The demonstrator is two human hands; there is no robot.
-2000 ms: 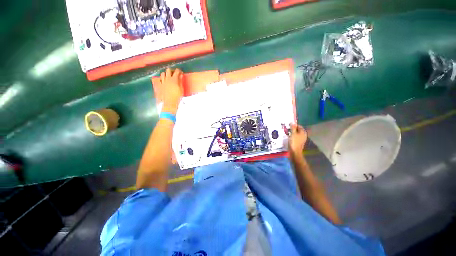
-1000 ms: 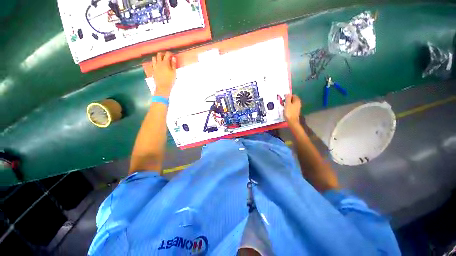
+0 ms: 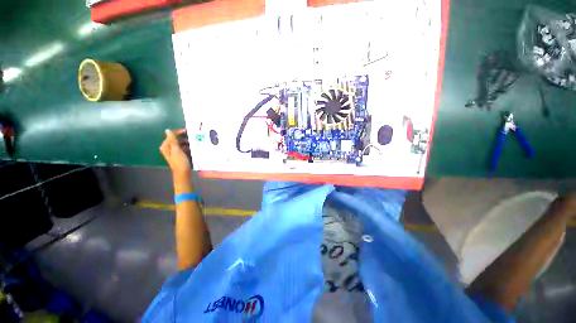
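Observation:
The white housing lies on the red-orange foam pad at the bench edge in front of me. The blue motherboard with the black CPU fan sits near its centre. A black cable loop and red wires lie left of the board. My left hand is at the panel's lower left edge; whether it grips the edge cannot be told. My right hand is at the far right picture edge above the bucket, mostly cut off, and its fingers cannot be made out.
Blue-handled cutters, thin black bits and a clear parts bag lie on the green bench at right. A yellow roll stands at left. The white bucket is beside the bench at lower right. Another red-orange pad shows at upper left.
The panel now sits square to me and looks larger and nearer. My left hand has moved from its upper left corner to its lower left. My right hand has left its right edge and moved over the bucket.

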